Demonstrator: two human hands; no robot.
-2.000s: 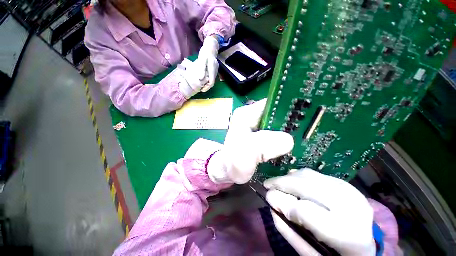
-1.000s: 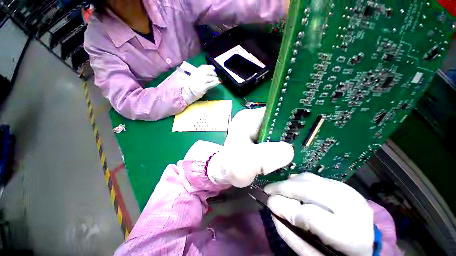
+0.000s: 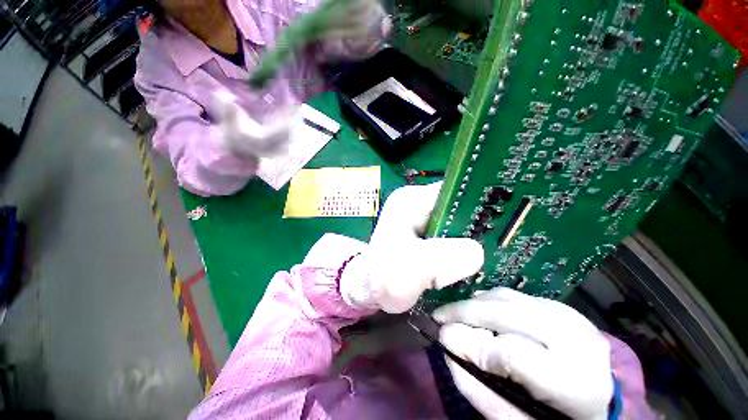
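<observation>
A large green circuit board [image 3: 566, 156] is held upright and tilted in the air, its face with small parts and solder joints towards me. My left hand [image 3: 414, 254], in a white glove, grips its lower left edge with the thumb on the near face. My right hand [image 3: 525, 349], also white-gloved with a blue band at the cuff, is just below the board's lower edge. It holds dark tweezers [image 3: 467, 358] like a pen, their tips apart near my left hand's fingers. The fingers behind the board are hidden.
A coworker in a pink smock [image 3: 180, 107] stands across the green bench mat [image 3: 246, 262], holding a blurred green object [image 3: 299, 37]. On the mat are a black tray [image 3: 394, 148], a white sheet [image 3: 299, 148] with a pen, and a yellowish sheet [image 3: 332, 193]. A conveyor edge [image 3: 681, 279] curves at the right.
The coworker's hands have lifted from the bench, and a green object is now in them. The white sheet and pen have come into view. My hands and the board have barely shifted.
</observation>
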